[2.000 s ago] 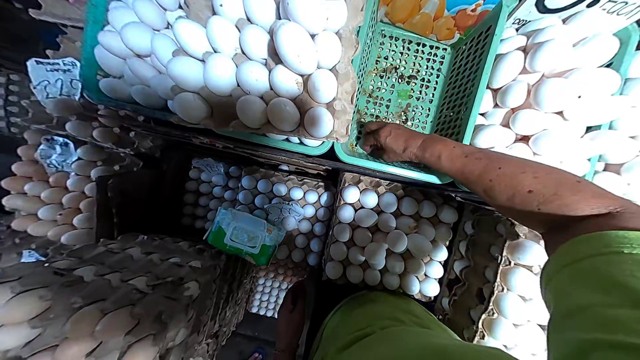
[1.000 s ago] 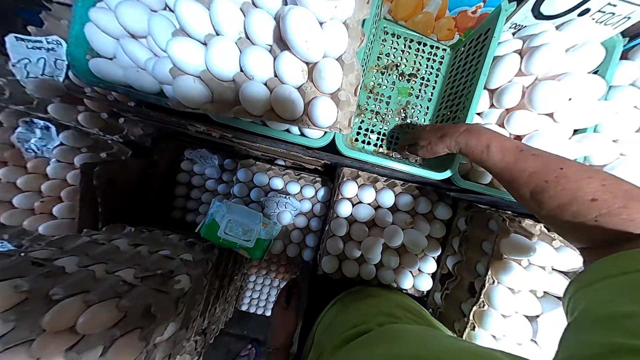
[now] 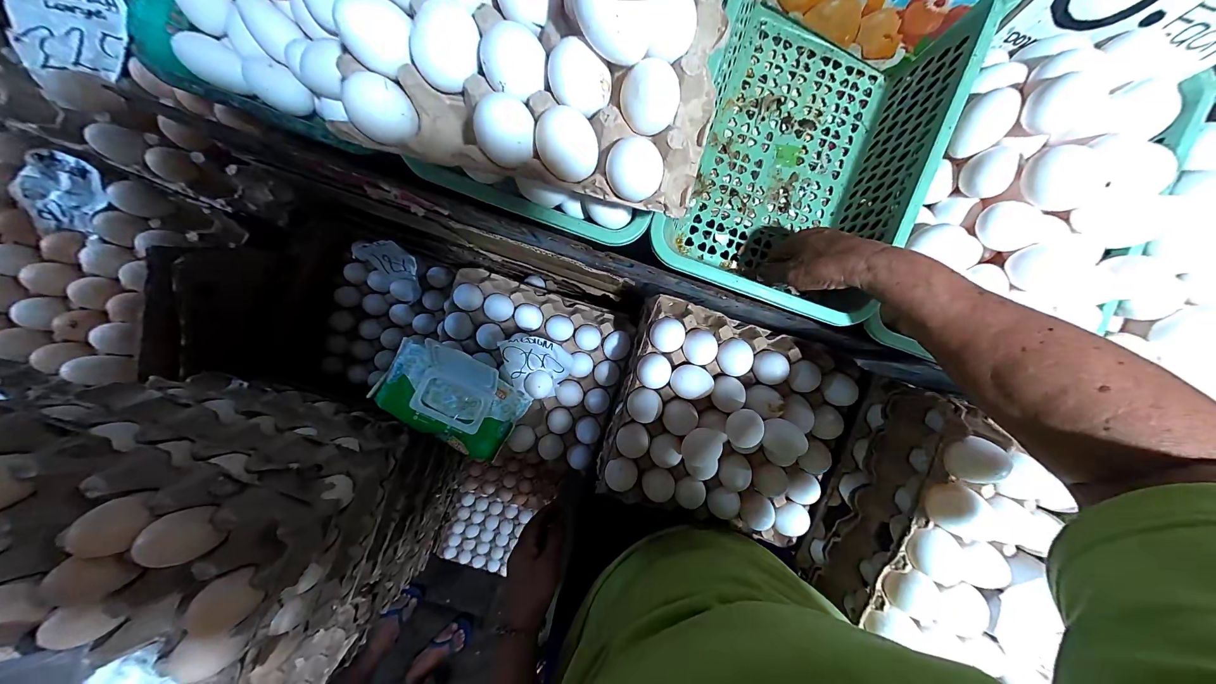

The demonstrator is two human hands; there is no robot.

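Note:
My right hand reaches down into a green plastic basket, near its front edge. Its fingertips are in shadow at the perforated floor, and whether they hold anything is hidden. Bits of brown debris and a small green piece lie on that floor. Low in the view, a dark, shadowed shape that looks like my left hand hangs beside small trays of white eggs; its fingers are unclear. To the basket's left, white eggs fill a cardboard tray.
More white eggs lie right of the basket. Below the shelf edge are egg trays and a green-and-white wipes pack. Stacked trays of brownish eggs rise at lower left. Feet in flip-flops stand on the floor.
My right hand has moved rightward along the basket's front end, from near its left front corner. It stays low inside the basket.

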